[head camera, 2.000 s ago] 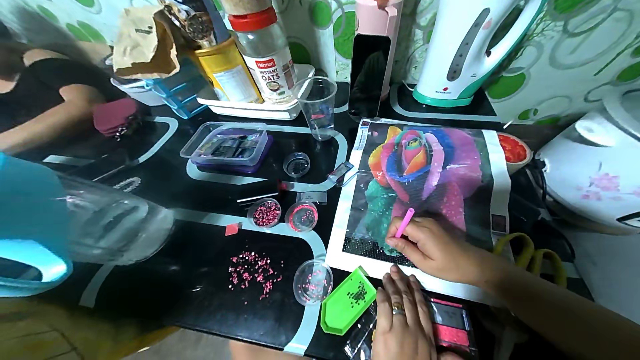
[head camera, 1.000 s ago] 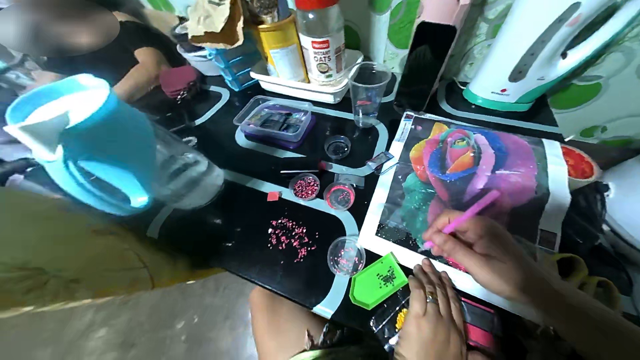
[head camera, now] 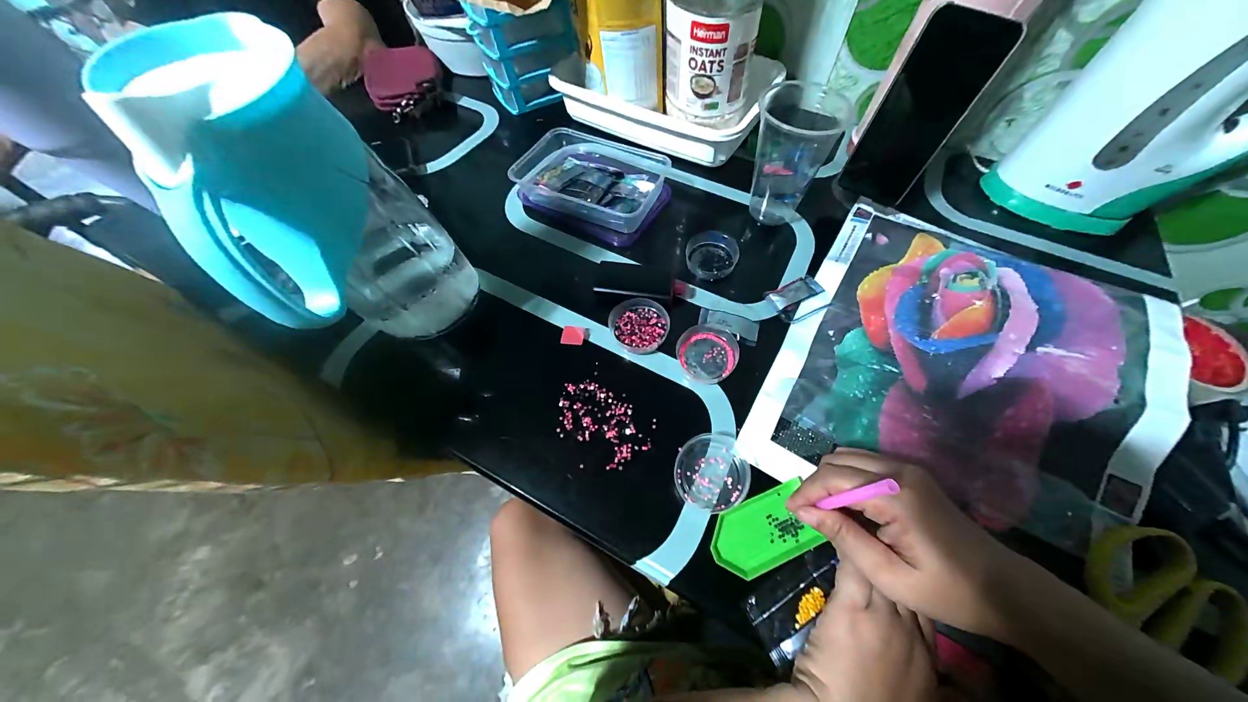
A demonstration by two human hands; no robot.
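Observation:
My right hand (head camera: 897, 536) grips a pink applicator pen (head camera: 858, 494) over the right end of a green plastic tray (head camera: 756, 541) holding dark beads. Below it, partly covered by the right hand, my left hand (head camera: 863, 639) rests beside a black packet with yellow beads (head camera: 809, 606); what its fingers do is hidden. Behind the hands lies a rose diamond-painting canvas (head camera: 975, 341). Left of the tray is a clear round lid (head camera: 712, 474) with some pink beads, and farther left a scatter of pink beads (head camera: 603, 421) on the black table. Two small cups (head camera: 641, 326) hold pink beads.
A pitcher with a blue lid (head camera: 263, 175) stands at the left. Farther back are a plastic box (head camera: 593, 185), a clear cup (head camera: 795, 146), an oats jar (head camera: 712, 63), a phone (head camera: 931, 102) and a white-green kettle (head camera: 1121, 127). Another person's hand (head camera: 339, 49) shows at top left.
My right hand has moved from the canvas's lower left to the green tray, still with the pink pen. The view has shifted left.

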